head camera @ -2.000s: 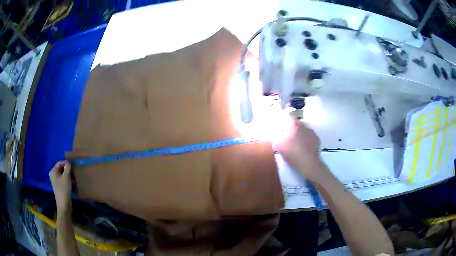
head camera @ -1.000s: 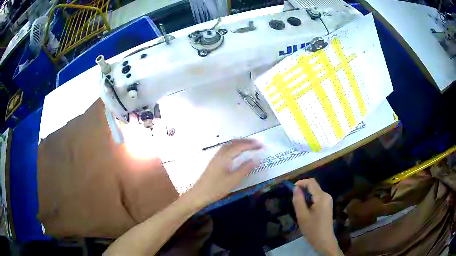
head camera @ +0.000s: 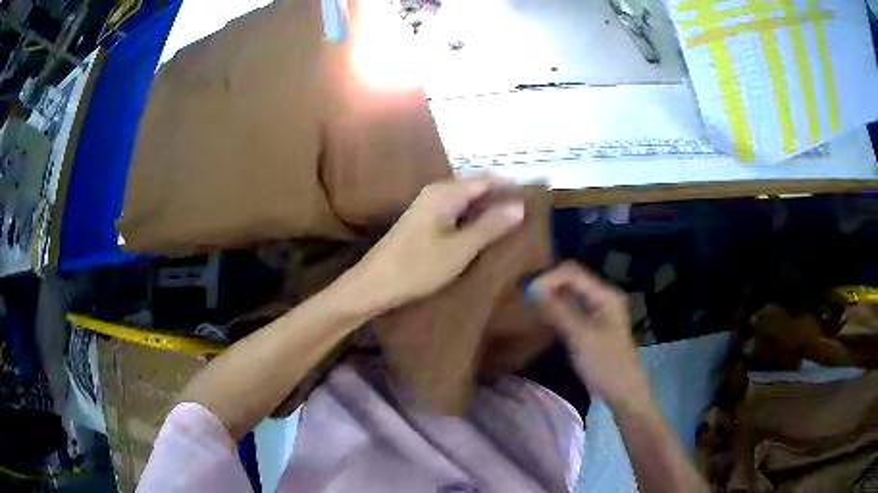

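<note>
The brown garment (head camera: 231,144) lies over the left part of the white machine table and hangs over its front edge toward my lap. My left hand (head camera: 448,236) grips a raised brown part of the cloth at the table's front edge. My right hand (head camera: 582,313) is lower and to the right, with thumb and fingertips pinched together beside the brown cloth. A small bit of blue, likely the tape measure (head camera: 532,287), shows at its fingertips. The right hand is blurred.
A white chart with yellow stripes (head camera: 770,77) lies on the table at the upper right. Ruler marks run along the table's front edge. A blue bin (head camera: 106,154) is at the left. Brown pieces (head camera: 813,424) lie at the lower right. The lamp glare hides the needle area.
The view has shifted down and left. My left hand has moved from the bare table onto brown cloth and raised part of it. My right hand has moved beside that cloth.
</note>
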